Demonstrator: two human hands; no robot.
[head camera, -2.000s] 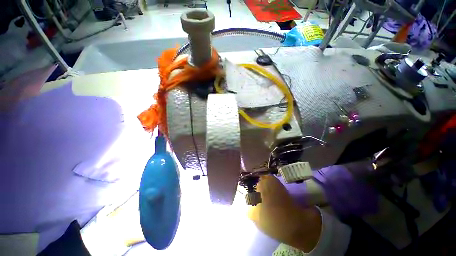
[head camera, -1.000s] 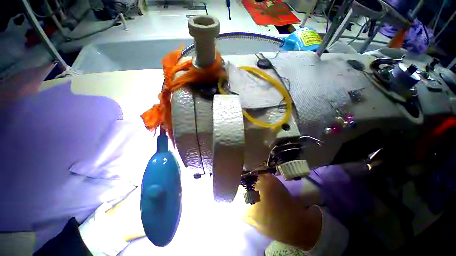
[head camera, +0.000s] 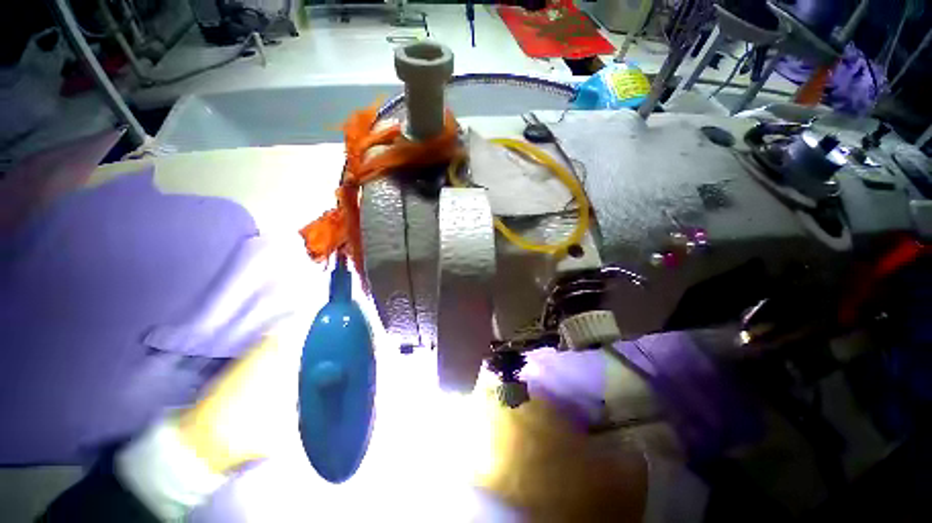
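The off-white sewing machine (head camera: 644, 204) spans the centre and right. A lilac cloth panel (head camera: 112, 306) lies on the left of the table. My left hand (head camera: 230, 414), blurred and partly washed out by the light, is at the cloth left of the blue lamp (head camera: 337, 393); its fingertips are hard to make out. My right hand (head camera: 542, 460), blurred, is below the machine head, near the tension knob (head camera: 591, 329); its fingers are lost in glare. The needle area is hidden. Whether either hand grips cloth cannot be told.
An orange strip (head camera: 393, 153) is tied around the post, and a yellow ring (head camera: 542, 245) lies on the head. Purple cloth (head camera: 705, 393) is under the machine arm. A blue bottle or bag (head camera: 613, 87) and a red sheet (head camera: 557, 29) are behind.
My left hand shows more, moved up onto the cloth beside the lamp, with its pale cuff in view. My right hand has shifted slightly lower and blurred. The view has shifted a little.
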